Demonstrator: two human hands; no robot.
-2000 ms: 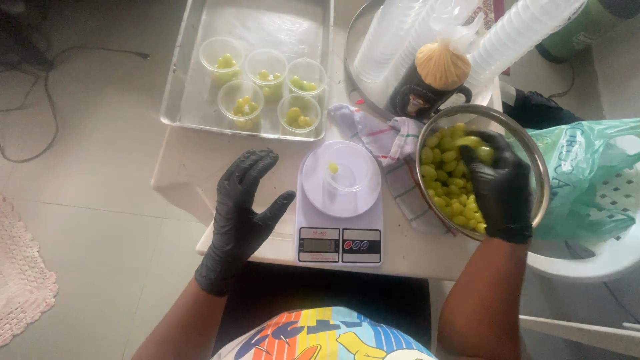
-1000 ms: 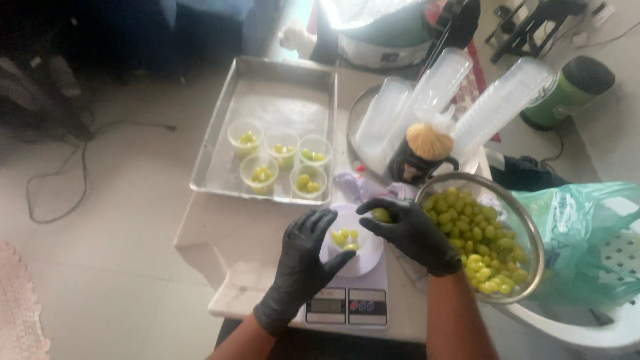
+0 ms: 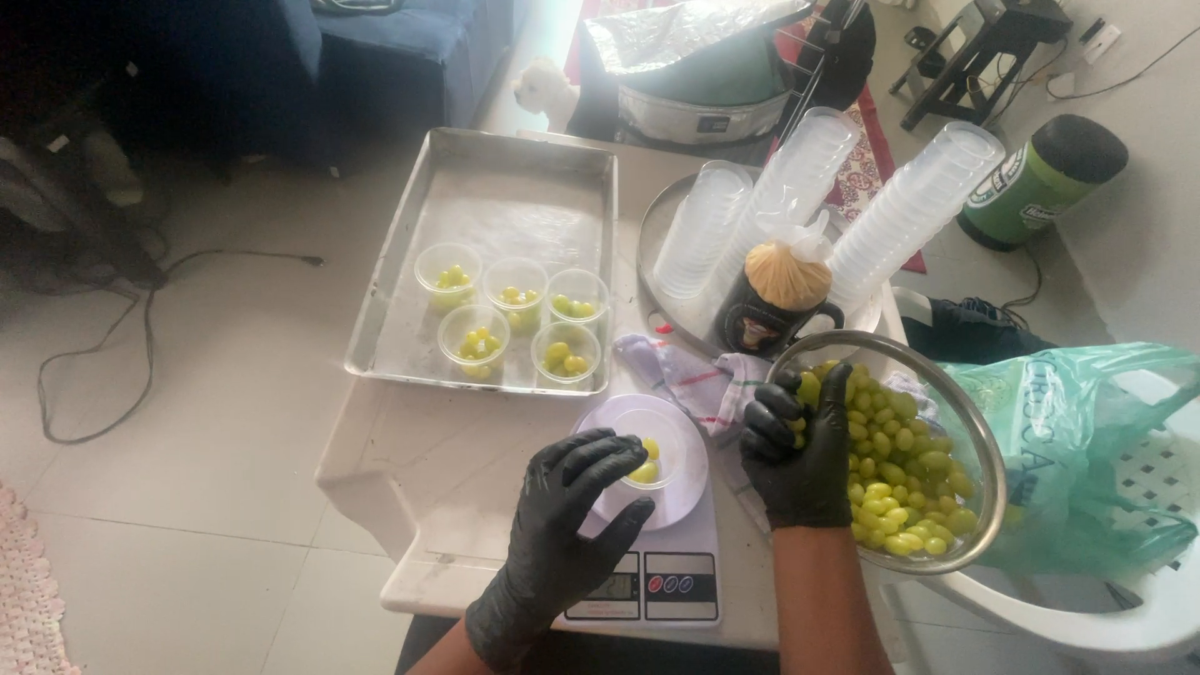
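Observation:
A white digital kitchen scale [image 3: 682,562] carries a clear plastic cup [image 3: 647,480] with a few green grapes. My black-gloved left hand [image 3: 581,506] is curved beside that cup, fingers apart, partly covering the scale's display. Over the left rim of a metal-rimmed bowl [image 3: 989,487], my gloved right hand [image 3: 797,441] is curled around green grapes [image 3: 808,389], some showing at its fingers. Loose green grapes [image 3: 905,459] fill much of the bowl. Several clear cups with grapes [image 3: 478,342] stand in the near part of a metal baking tray [image 3: 511,382].
Behind the bowl, a round metal tray [image 3: 656,272] holds stacked clear cups [image 3: 905,211] and a black mug [image 3: 750,314] with a filled bag on top. A checked cloth [image 3: 689,375] lies beside the scale. At right, a green plastic bag [image 3: 1059,450] rests on a white chair [image 3: 1069,628].
My right hand has moved right, from the cup on the scale to the bowl's left rim. My left hand stays beside the cup.

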